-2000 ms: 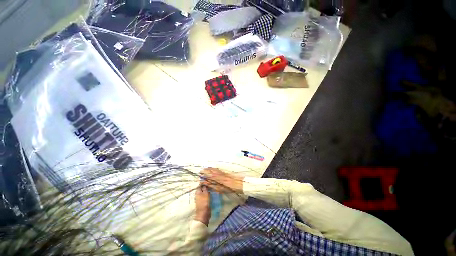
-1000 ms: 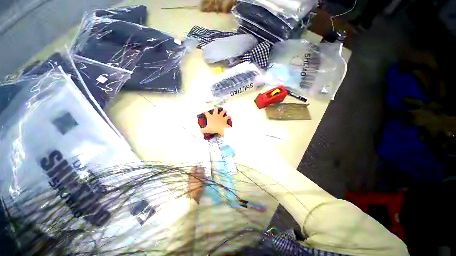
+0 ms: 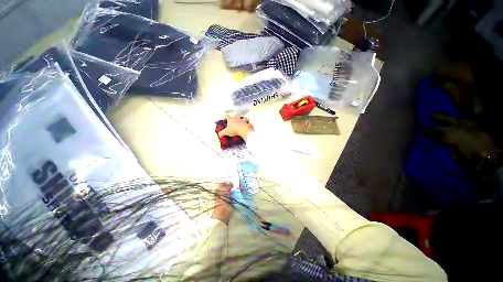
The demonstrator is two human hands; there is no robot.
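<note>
A red-and-black checked pincushion (image 3: 232, 144) lies on the cream table. My right hand (image 3: 237, 127) lies over its upper part with the fingers bent; whether it grips anything is hidden. My left hand (image 3: 223, 201) is nearer to me, at the left edge of light-blue and white tags (image 3: 248, 177), and appears to hold them. Strands of hair blur this area. A short red and dark marker (image 3: 276, 227) lies beside the lower end of the light-blue pieces.
A printed poly bag (image 3: 96, 148) covers the left side, with bagged dark garments (image 3: 165, 60) behind. A red tape-dispenser-like tool (image 3: 297, 108), a brown packet (image 3: 315, 125), printed bags and checked cloth (image 3: 285, 59) lie beyond the pincushion. The table edge is right, with a red stool (image 3: 408, 227) below.
Since the first frame, my right hand has left my left hand and reached forward onto the pincushion. Over the last second its fingers have drawn closer together. The view has shifted slightly.
</note>
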